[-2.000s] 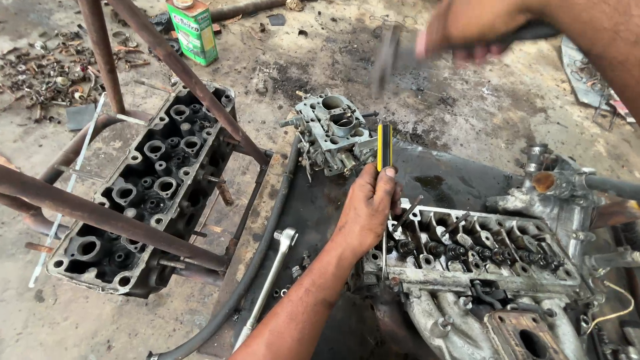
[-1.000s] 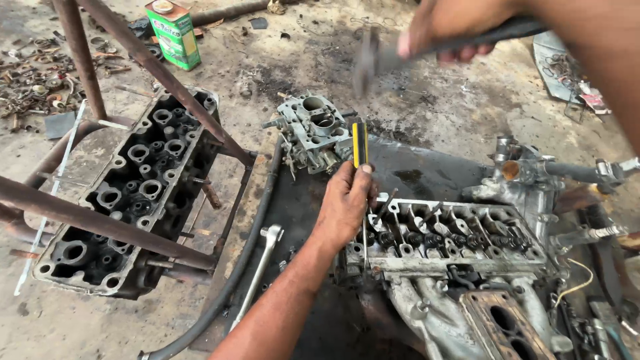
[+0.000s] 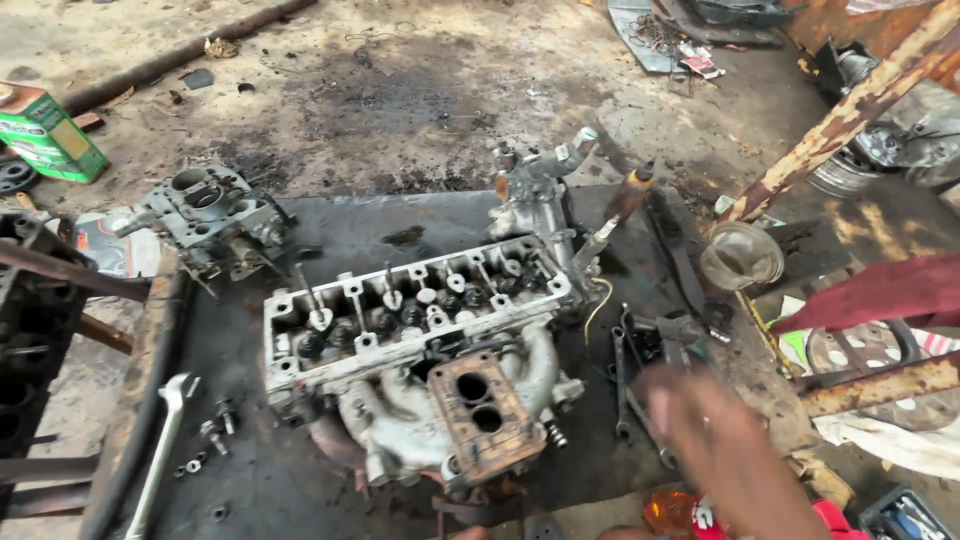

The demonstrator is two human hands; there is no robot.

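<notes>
My right hand, blurred, reaches in from the lower right beside the combination wrenches and other dark tools; whether its fingers grip anything cannot be made out. My left hand is not in view. Left of the tools lies an engine cylinder head with its valve springs and studs facing up. A pale metal intake manifold with a brown flange plate joins its near side. Behind and to the left stands a carburetor. A long-handled wrench rests at the left, near loose bolts.
The dark bench top carries these parts. At the left stands another cylinder head among metal bars. A green can is on the ground, upper left. A rusty post slants at the right, above a round plastic container.
My left hand and the yellow-and-black tool in it have left the view. My right hand, earlier raised with a hammer, is now low at the right. The view has swung right.
</notes>
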